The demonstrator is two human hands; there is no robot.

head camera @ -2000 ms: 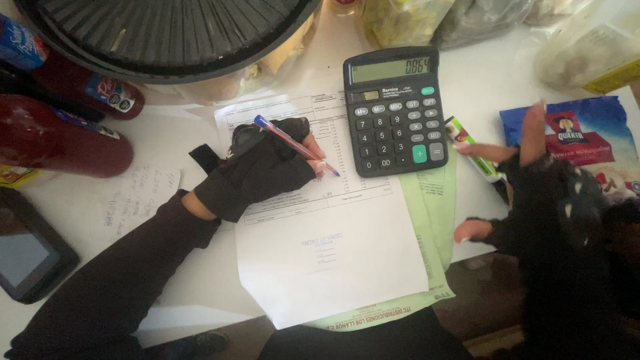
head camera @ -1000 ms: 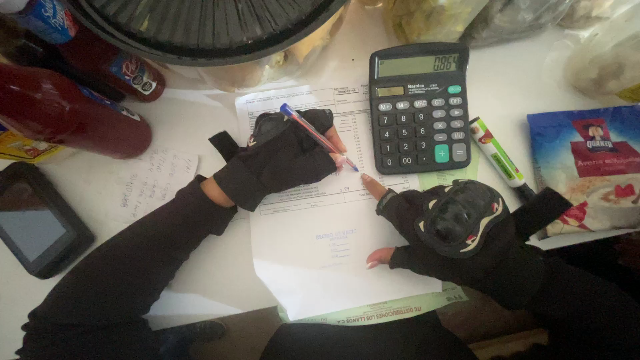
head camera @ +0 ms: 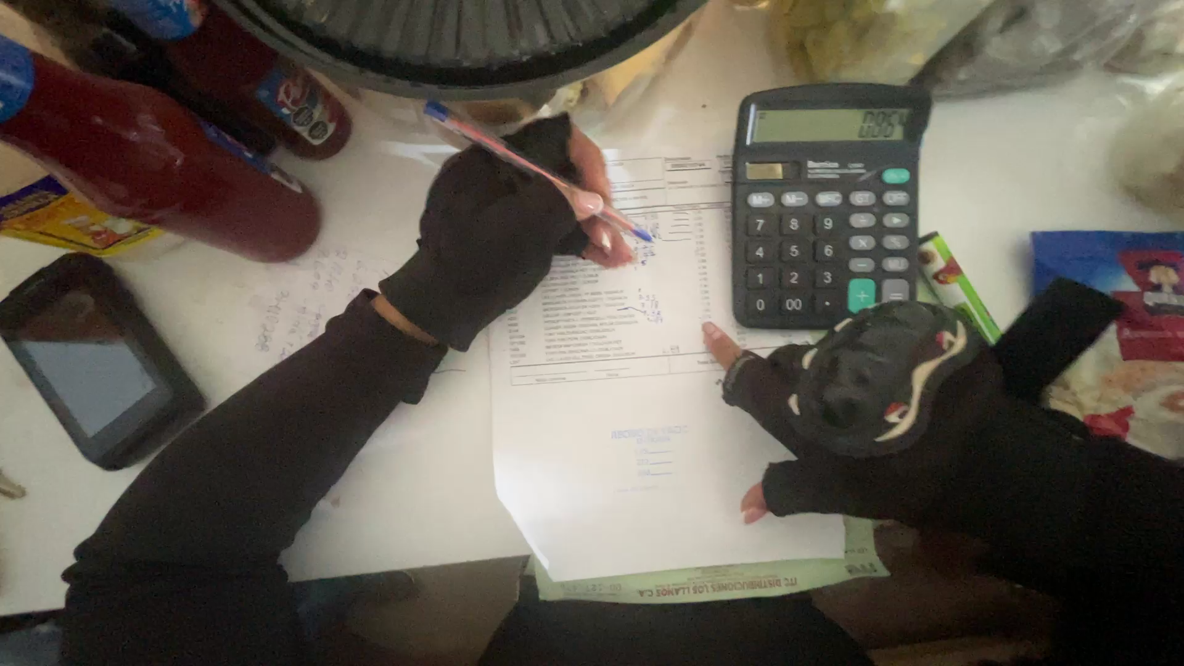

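My left hand point(head camera: 518, 222), in a black fingerless glove, grips a ballpoint pen point(head camera: 518, 165) with a blue cap end. The pen's tip is at the upper part of a white printed sheet point(head camera: 592, 499) with handwritten marks. My right hand point(head camera: 860, 398), in a black fingerless glove with a hard knuckle guard, rests with index finger and thumb apart on the sheet's right side and holds nothing. Above it lies a black desktop calculator point(head camera: 828, 208) with digits on its display. A green printed paper point(head camera: 712, 583) sticks out from under the white sheet.
Bottles of red sauce point(head camera: 166, 157) lie at the upper left, above a dark handheld device point(head camera: 97, 361). A round black ribbed object point(head camera: 462, 37) is at the top. On the right are a green-and-white tube point(head camera: 959, 282), a Quaker packet point(head camera: 1110, 370) and plastic bags point(head camera: 1027, 46).
My right hand has moved left from beside the Quaker packet onto the sheet. My left hand has moved up the sheet with the pen still in it.
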